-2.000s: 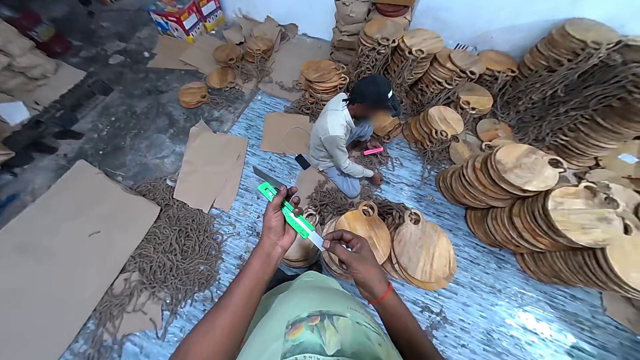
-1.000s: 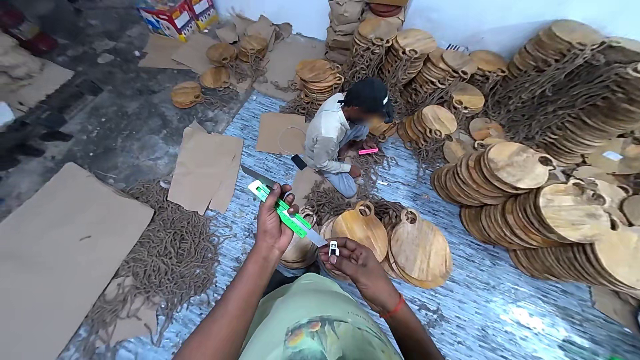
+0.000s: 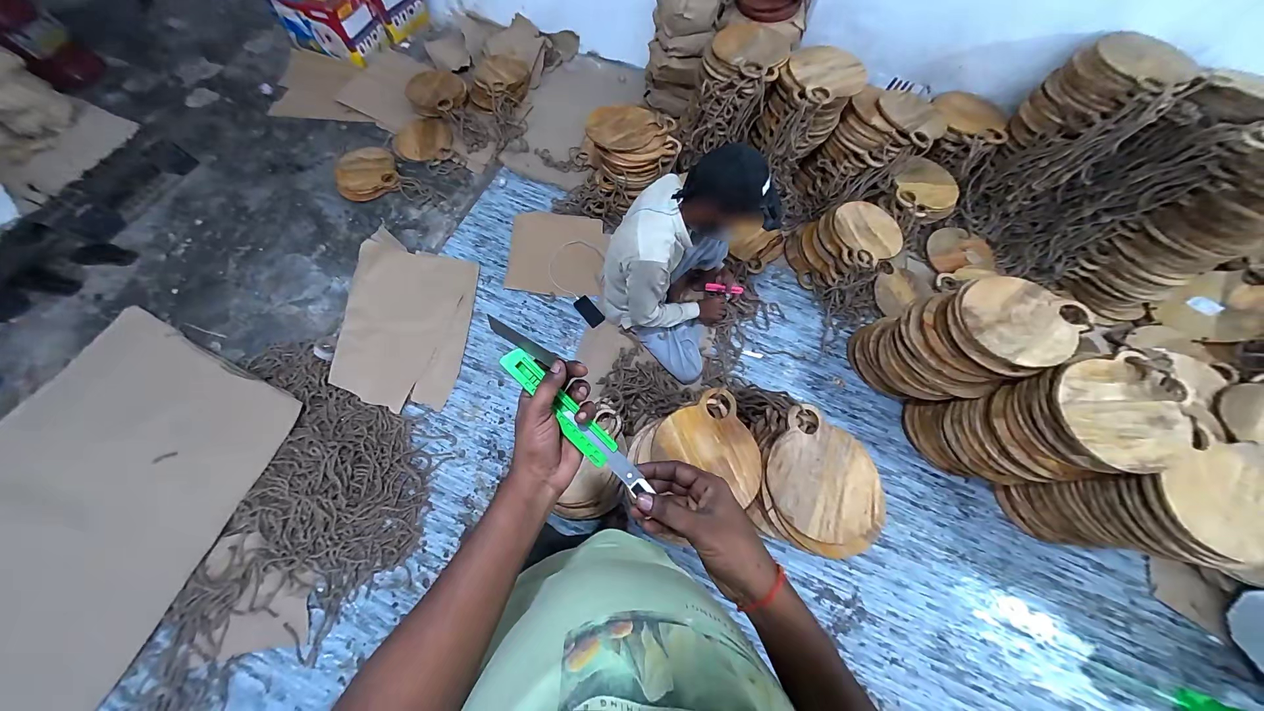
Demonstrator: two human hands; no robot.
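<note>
A green snap-off utility knife (image 3: 561, 407) lies across my left hand (image 3: 548, 434), whose fingers are closed round its plastic body. A dark blade (image 3: 521, 341) points up and left beside the same hand. From the knife's lower end a metal strip (image 3: 620, 466) sticks out, with a small black-and-white piece (image 3: 640, 487) at its tip. My right hand (image 3: 703, 513) pinches that small piece between thumb and fingers. Round wooden boards with ring handles (image 3: 825, 484) stand just beyond my right hand.
A co-worker (image 3: 657, 257) sits ahead, holding a pink cutter (image 3: 724, 288). Stacks of round wooden boards (image 3: 1017, 321) rise at the right, draped with brown rope (image 3: 1076, 188). At the left are a rope heap (image 3: 336, 474) and cardboard sheets (image 3: 118, 474). A black phone-like object (image 3: 589, 311) lies behind the co-worker.
Two seconds ago my right fingers were at the strip's end with no small piece visible; the black-and-white piece shows there from one second ago. My left hand keeps hold of the knife.
</note>
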